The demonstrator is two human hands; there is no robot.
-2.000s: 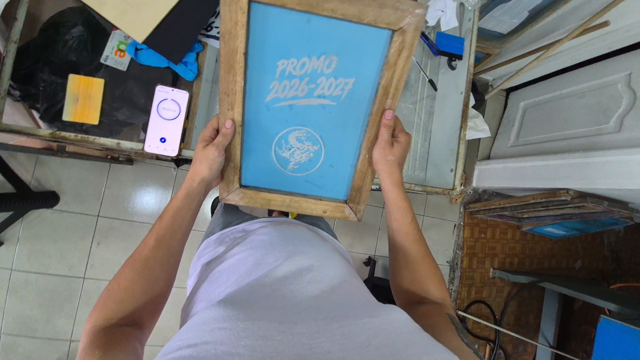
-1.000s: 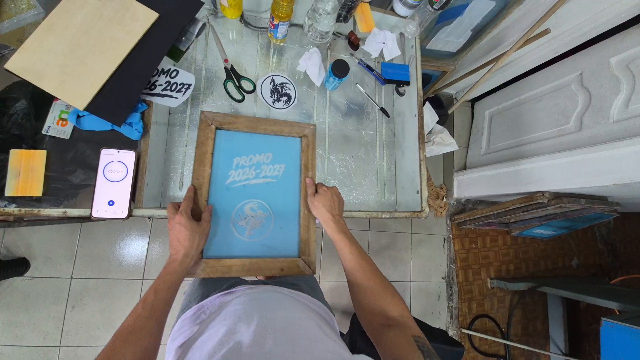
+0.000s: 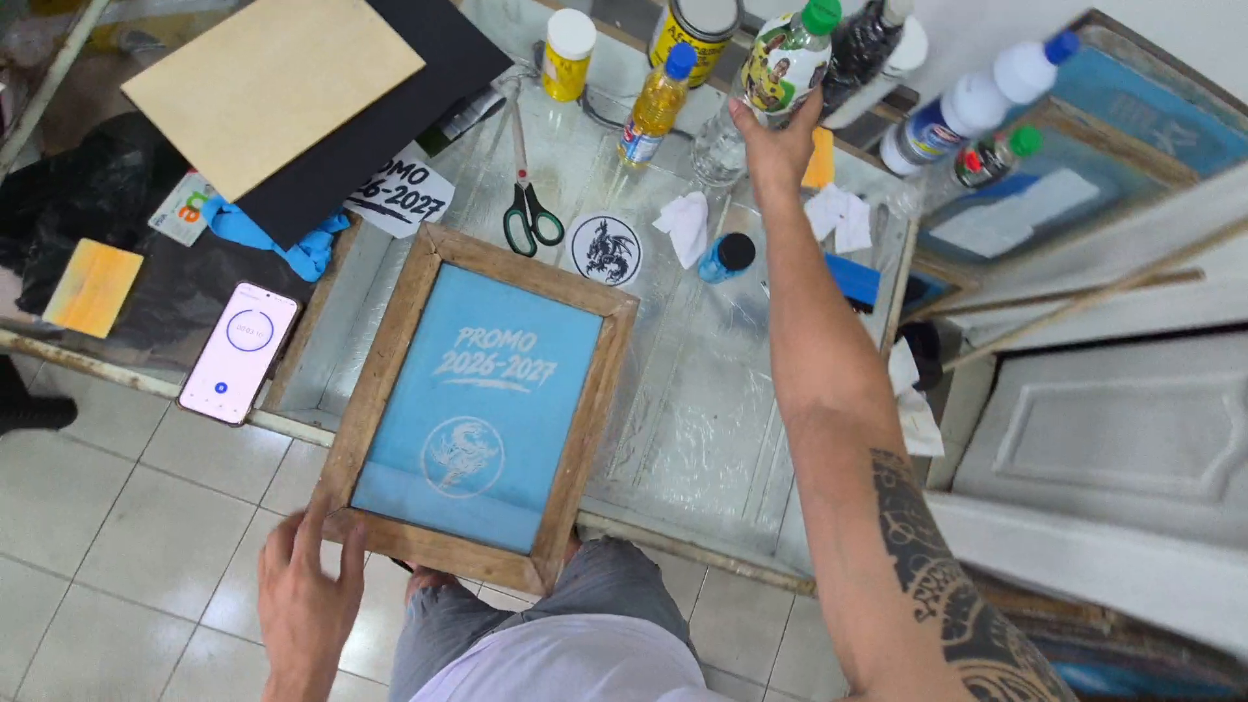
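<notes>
A wooden-framed screen-printing screen with blue emulsion lies on the glass-topped table, its near end jutting over the edge. Pale lettering and a round dragon emblem show in the blue. My left hand holds the frame's near left corner. My right hand is closed around a clear plastic bottle with a green cap at the back of the table. Beyond the frame lie green-and-black-handled scissors, a round dragon print and a cut-out with black lettering. A small blue bottle with a black cap stands near my right forearm.
A phone showing a timer lies at the front left, with a yellow sponge and a blue glove nearby. A wooden board rests on black sheet. Bottles and a can line the back; more screens lean at right.
The framed screen was held up in both hands and is now down on the table's edge. My right hand has left it, reached to the back and taken hold of the clear bottle.
</notes>
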